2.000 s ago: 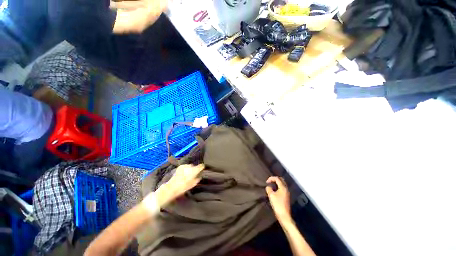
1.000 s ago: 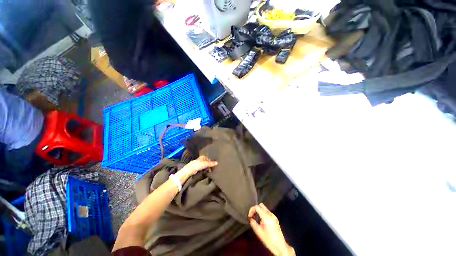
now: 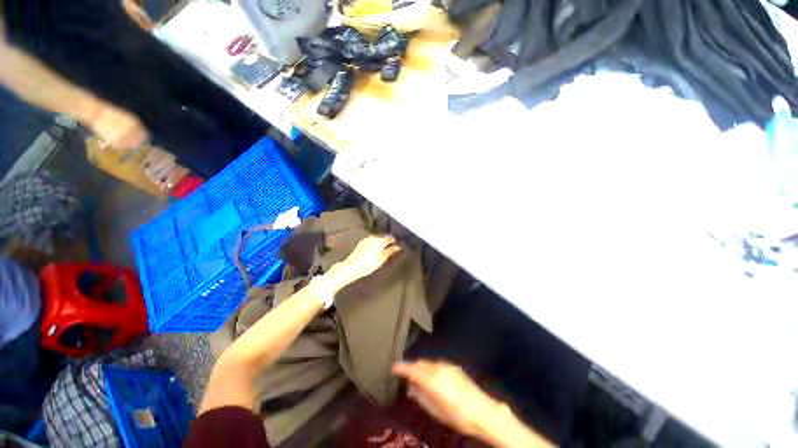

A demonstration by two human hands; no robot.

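A large brown-olive garment piece [image 3: 372, 319] lies over my lap, between the blue crate and the white table. My left hand [image 3: 372, 256] is closed on the upper part of the cloth, near the table edge. My right hand [image 3: 429, 385] is at the lower edge of the cloth, near its pointed corner. It is slightly blurred, and I cannot tell whether its fingers grip the cloth.
A blue lattice crate [image 3: 219, 229] stands left of the cloth. Beyond it are a red stool [image 3: 92, 306] and another person's arm [image 3: 66, 101]. The white table [image 3: 525, 219] holds black label bundles [image 3: 335, 92] and black fabric strips [image 3: 560, 44].
The view has turned right, showing more of the table. My left hand has moved up the cloth towards the table edge. A flat section with a pointed lower corner now shows. Another person's arm has re-entered at upper left.
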